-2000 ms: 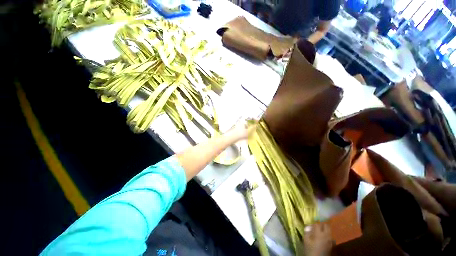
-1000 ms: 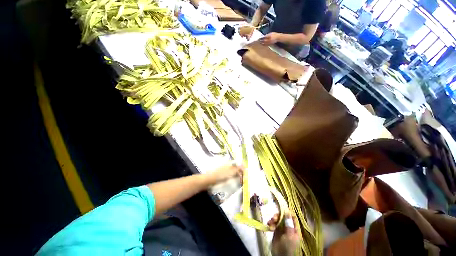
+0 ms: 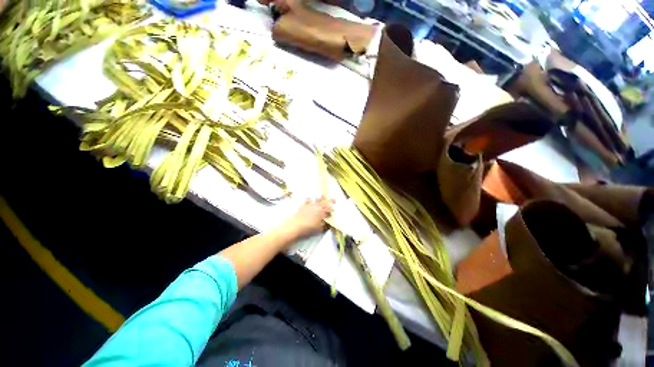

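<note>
My left hand (image 3: pixel 314 216) is closed on a yellow-green strip (image 3: pixel 334 265) over the table's near edge; the strip hangs down below the fingers. My right hand is not in view. A bundle of yellow-green strips (image 3: pixel 391 215) lies beside the brown rolls, with one strip curving out to the lower right. A tangled pile of strips (image 3: pixel 179 107) lies at the left. A pale stick with a dark end (image 3: pixel 378 295) lies on a white sheet (image 3: pixel 358 276) between my left hand and the bundle.
Large brown curled panels (image 3: pixel 405 107) stand right of the bundle, more at the lower right (image 3: pixel 552 287). Another heap of strips (image 3: pixel 61 32) and a blue tray (image 3: pixel 183 6) are at the far left. The white table's (image 3: pixel 215 208) near edge runs diagonally above dark floor.
My left hand has moved up relative to the stick. My right hand, at the bundle before, has left the picture. A strip now curves out to the lower right. The view has shifted.
</note>
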